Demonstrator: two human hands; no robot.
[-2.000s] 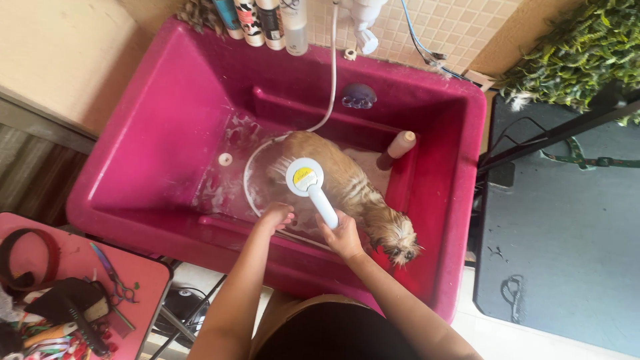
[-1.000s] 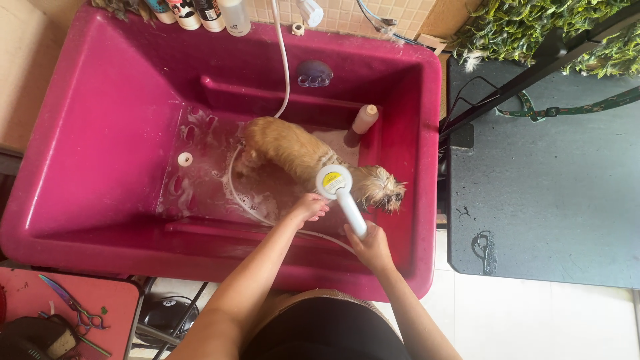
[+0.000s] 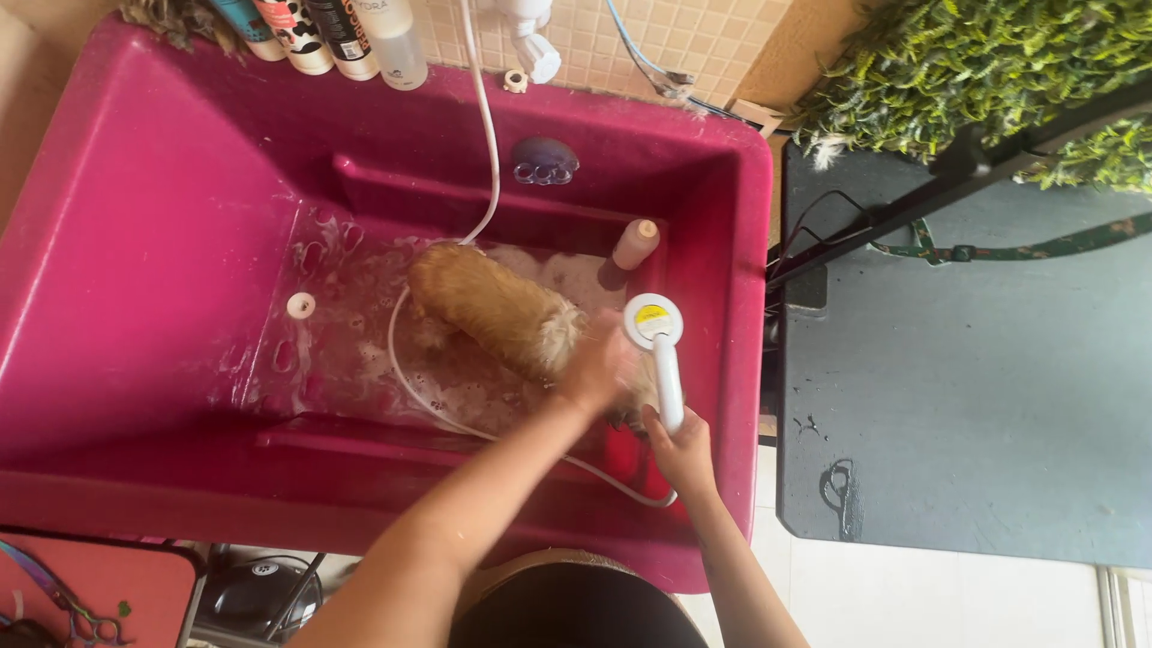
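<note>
A wet, light-brown dog [image 3: 490,301] stands in a magenta tub [image 3: 153,261], its rear to the left and its head toward the right. My left hand [image 3: 598,369], blurred, is on or just over the dog's neck and head, with no tool seen in it. In my right hand [image 3: 684,445] is the handle of a white shower head [image 3: 653,321], which is above the dog's head and hides part of it. The shower's white hose [image 3: 490,135] comes down the back wall, passes behind the dog and loops in front of it.
A pinkish bottle [image 3: 636,243] stands in the tub's back right. Several bottles [image 3: 396,54] line the back rim. A round white drain piece [image 3: 301,306] lies on the soapy floor. At right is a grey table [image 3: 954,387] with a black arm; scissors [image 3: 85,621] lie at lower left.
My left hand has moved right, from beside the dog's body to its neck and head. The shower head in my right hand is farther right, over the dog's head.
</note>
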